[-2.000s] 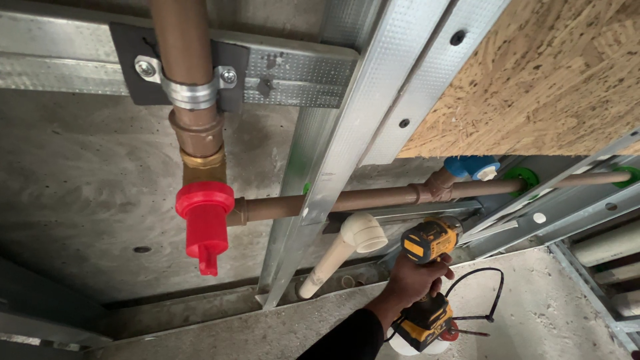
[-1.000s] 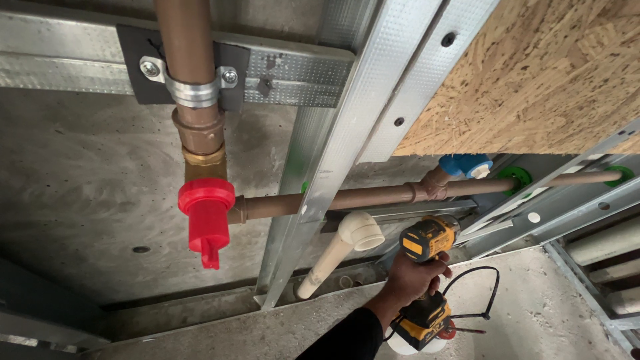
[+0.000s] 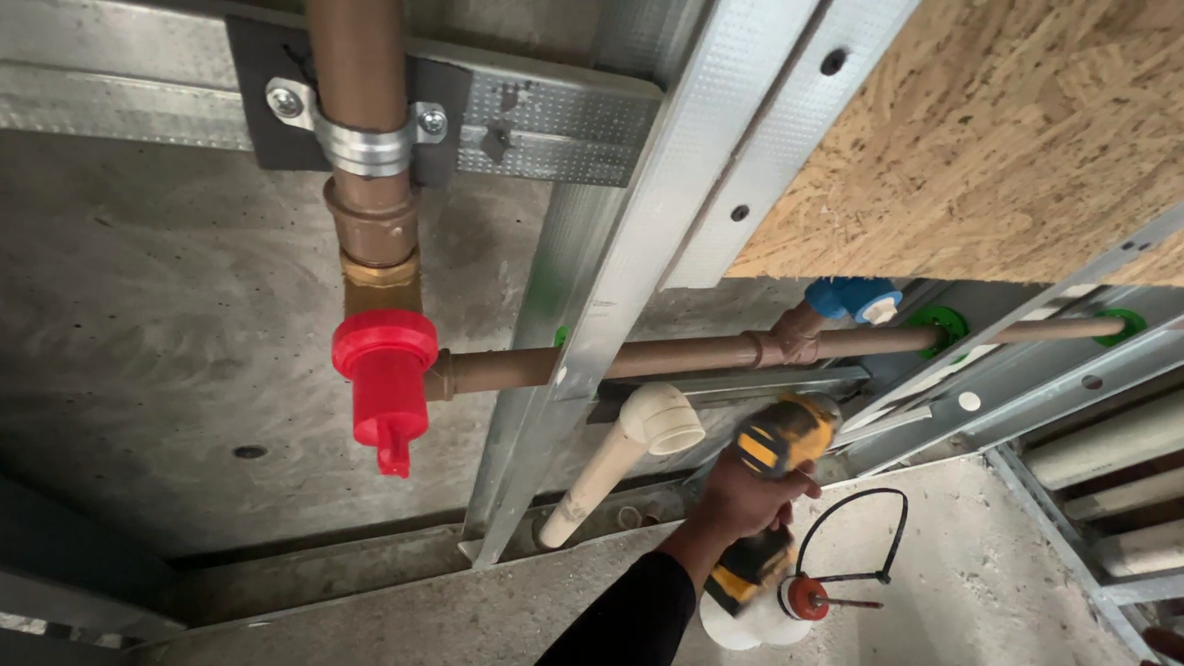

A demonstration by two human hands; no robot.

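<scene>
My left hand [image 3: 745, 495], in a black sleeve, grips the handle of a yellow-and-black cordless drill/driver [image 3: 786, 435], whose nose points right and is blurred. Below the battery base, a round white object [image 3: 740, 624] rests on the concrete; beside it are an orange-red round part [image 3: 809, 599] with a thin rod and a black looped strap [image 3: 856, 495]. Left of the drill, a cream plastic pipe with an elbow [image 3: 661, 421] rises from the floor channel. At the lower right corner is a dark sliver [image 3: 1162, 642], possibly fingers of my right hand; its state is hidden.
A red cap [image 3: 384, 370] covers a valve on a brown pipe [image 3: 356, 65] clamped to a metal rail. A horizontal brown pipe [image 3: 684, 356] passes the metal stud [image 3: 638, 231] towards a blue-capped fitting [image 3: 846, 298]. Oriented strand board [image 3: 999, 139] covers the upper right; pale pipes [image 3: 1110, 439] lie at far right.
My left hand and the drill's battery base have shifted slightly left and up, showing more of the orange-red part. A dark sliver has appeared at the lower right corner.
</scene>
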